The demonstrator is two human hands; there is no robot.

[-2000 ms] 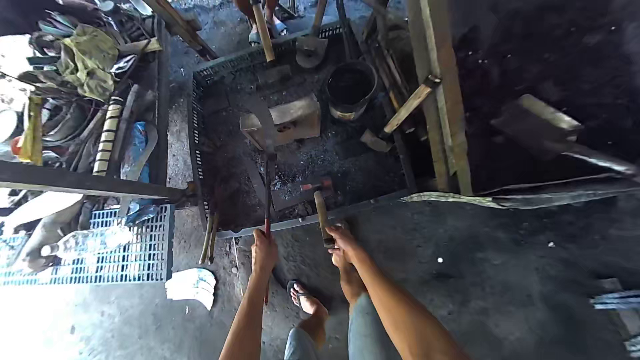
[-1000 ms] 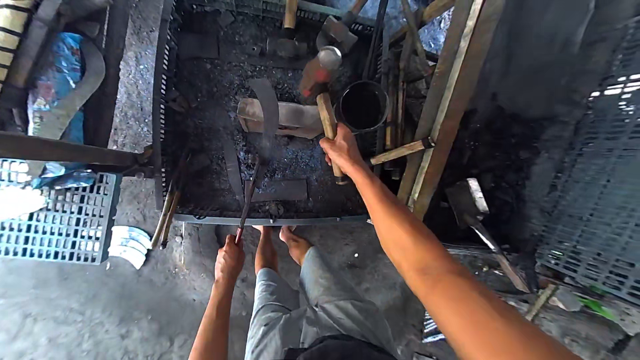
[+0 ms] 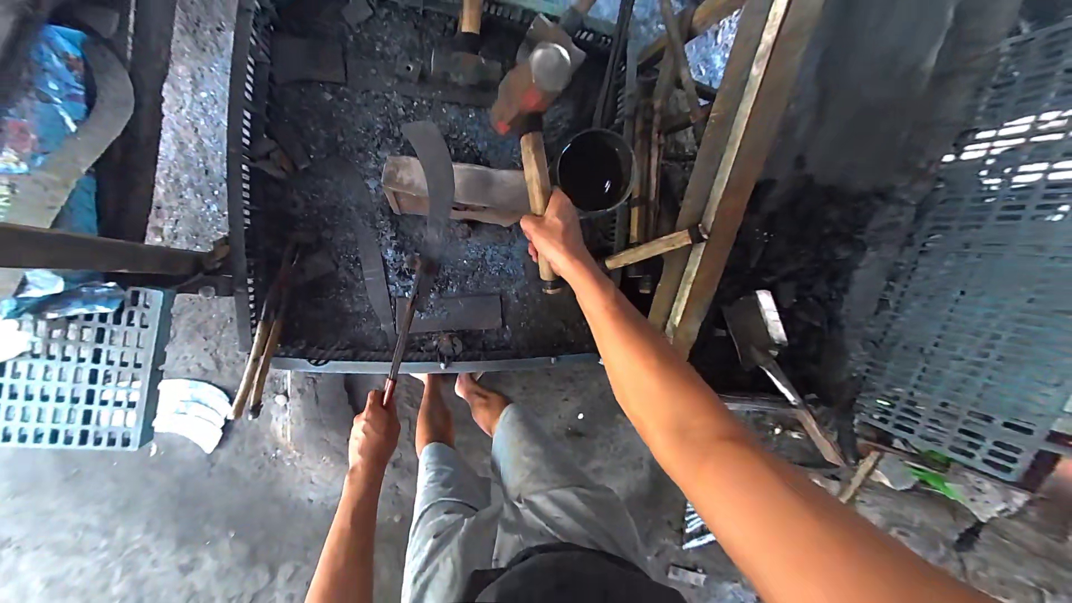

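My left hand (image 3: pixel 374 431) is closed on the handles of long metal tongs (image 3: pixel 405 335). At the far end of the tongs is a curved dark metal blade (image 3: pixel 436 180), which lies across or just over a block-shaped anvil (image 3: pixel 494 191). My right hand (image 3: pixel 554 239) grips the wooden handle of a sledgehammer (image 3: pixel 533 88). Its steel head is raised beyond my hand, to the right of the blade, and blocks part of the view behind it. Another hammer (image 3: pixel 467 63) with a wooden handle stands at the far side of the black plastic crate (image 3: pixel 502 363).
A round container of dark liquid (image 3: pixel 595 170) stands right of the anvil. Beside it are wooden beams (image 3: pixel 727 176) and a wooden handle (image 3: pixel 655 248). Flat metal pieces (image 3: pixel 456 313) lie nearer me. A shovel-like tool (image 3: pixel 775 352) is at the right, a plastic grid crate (image 3: pixel 84 377) at the left.
Two seconds ago the hammer was held low near the crate's front edge; my right hand has moved forward and its head is now raised. The view has shifted clearly. My left hand keeps hold of the tongs.
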